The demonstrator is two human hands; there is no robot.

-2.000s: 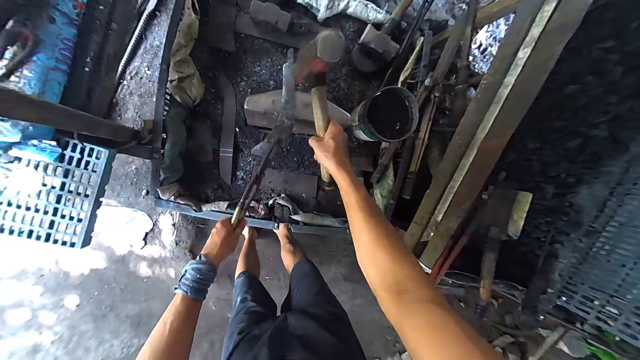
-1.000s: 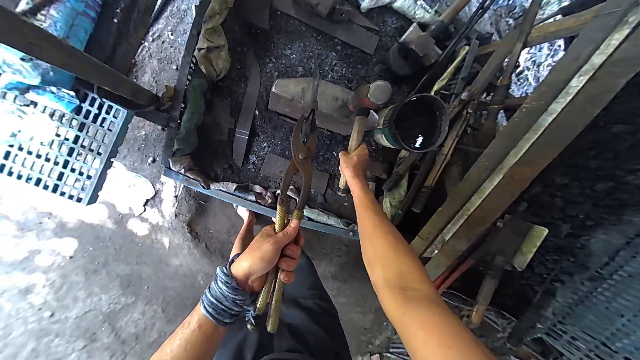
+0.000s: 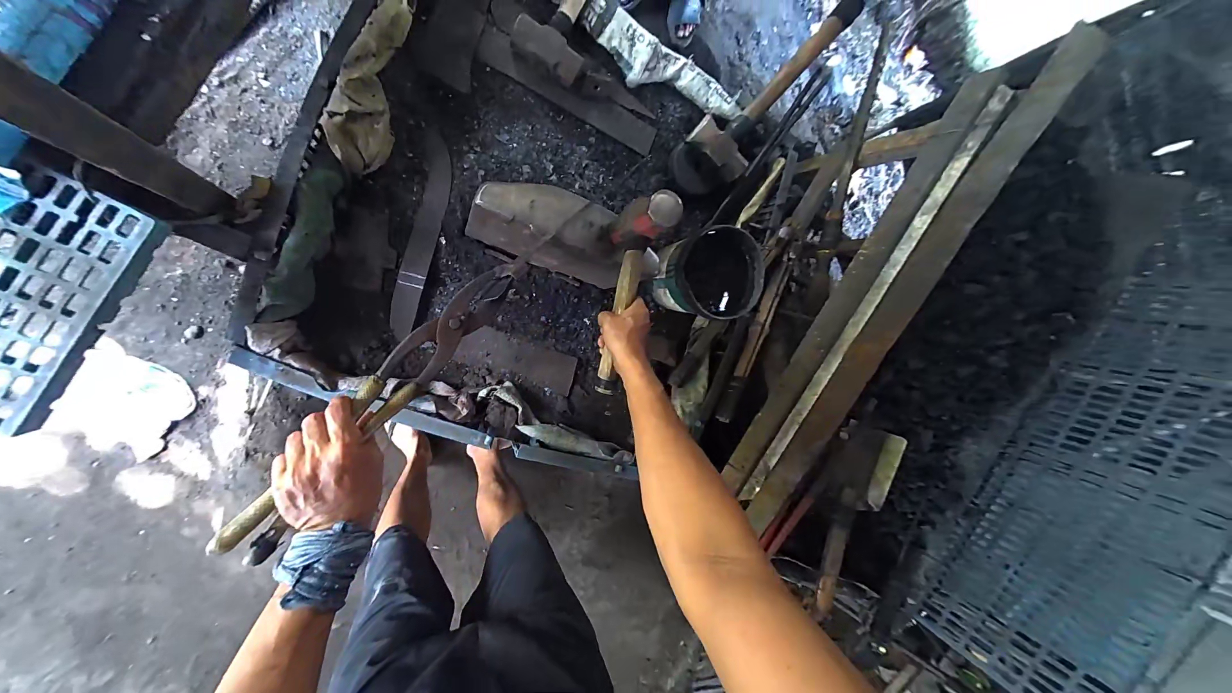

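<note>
My left hand (image 3: 329, 464), a cloth wrapped round its wrist, grips the handles of long blacksmith's tongs (image 3: 450, 327). The tongs slant up to the right, and a thin dark metal piece (image 3: 553, 231) appears to be in their jaws, lying across the steel anvil block (image 3: 539, 226). My right hand (image 3: 626, 332) is closed round the wooden handle of a hammer (image 3: 647, 219). The hammer's head, with some red on it, is at the right end of the block, beside a bucket of dark liquid (image 3: 714, 272). Whether the head touches the block I cannot tell.
A metal edging (image 3: 423, 422) runs in front of my feet. Flat steel strips (image 3: 423, 236) lie on the dark ground. A second hammer (image 3: 712, 149) rests beyond the bucket. Long beams (image 3: 895, 279) slant at the right, and a plastic crate (image 3: 67, 289) is at the left.
The tongs, upright one second ago, now slant up to the right, and my left hand has moved left with them. The hammer is now at the block's right end. The view has shifted.
</note>
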